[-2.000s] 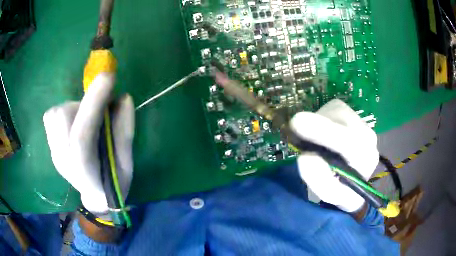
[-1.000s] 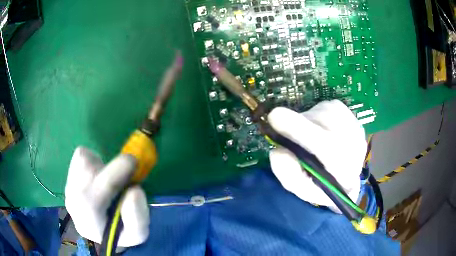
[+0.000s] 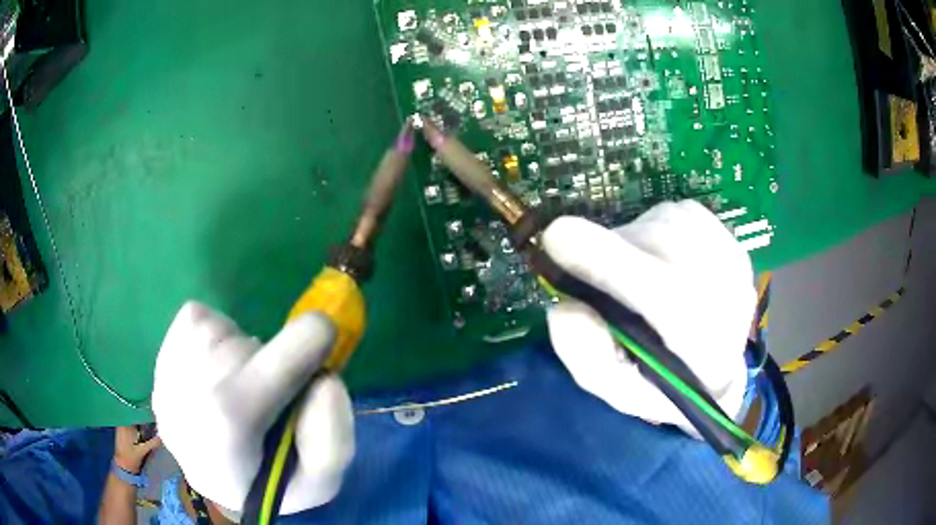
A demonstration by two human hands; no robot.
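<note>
A green circuit board (image 3: pixel 718 154) with silver and orange parts lies on the green mat (image 3: pixel 205 154). My left hand (image 3: pixel 257 410), in a white glove, holds a soldering iron with a yellow collar (image 3: pixel 334 313); its tip is at a joint near the board's left edge. Solder wire (image 3: pixel 467 396) sticks out to the right of this hand. My right hand (image 3: pixel 652 308), also gloved, holds a second soldering iron (image 3: pixel 503 205) over the board, its tip beside the first. Whether the tips touch the joint cannot be told.
A dark iron stand with a yellow pad (image 3: pixel 903 130) is at the right edge. Dark holders (image 3: pixel 46 46) are at the left edge, with a thin solder strand (image 3: pixel 62 267) beside them. Another person's forearm (image 3: pixel 121 482) shows at lower left.
The left iron has swung in from the left to the same joint as the right iron's tip. The solder wire, earlier at the board, now points low over my smock. The right hand has moved slightly left.
</note>
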